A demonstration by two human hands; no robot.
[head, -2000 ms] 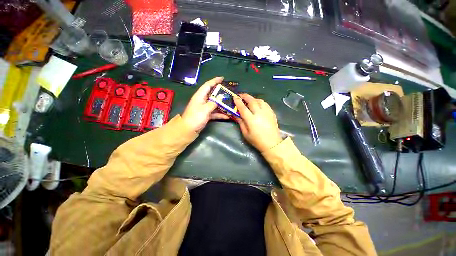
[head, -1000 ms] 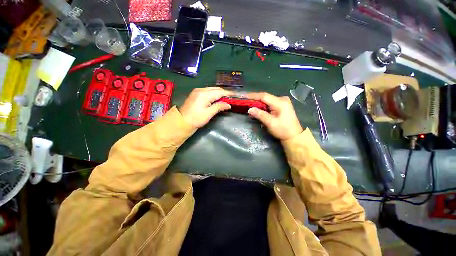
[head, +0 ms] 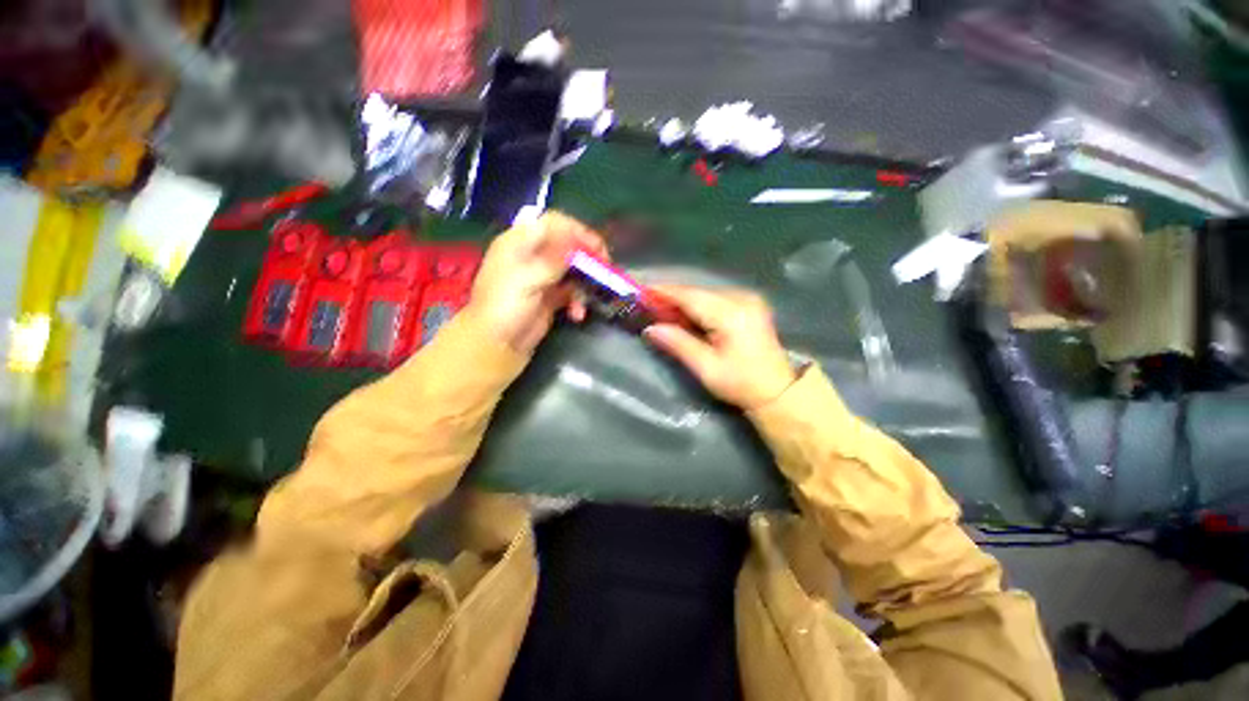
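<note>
A small red phone housing [head: 610,285] with a dark face and a bright glare on it is held between both hands above the green mat. My left hand [head: 532,278] grips its upper left end. My right hand [head: 719,336] holds its lower right end with thumb and fingers. The phone is tilted, and the fingers hide both its ends. The frame is blurred, so details on its face cannot be told.
Several red housings [head: 359,299] lie in a row at left. A black smartphone [head: 514,137] lies at the back. Blurred tweezers [head: 871,322] lie at right, near a thick black cylinder [head: 1016,411], a white bottle [head: 959,201] and a tan board [head: 1027,226].
The housing was level and edge-on a second ago; now it slants down to the right and its dark face shows. My left hand has risen slightly. The view has shifted and blurred.
</note>
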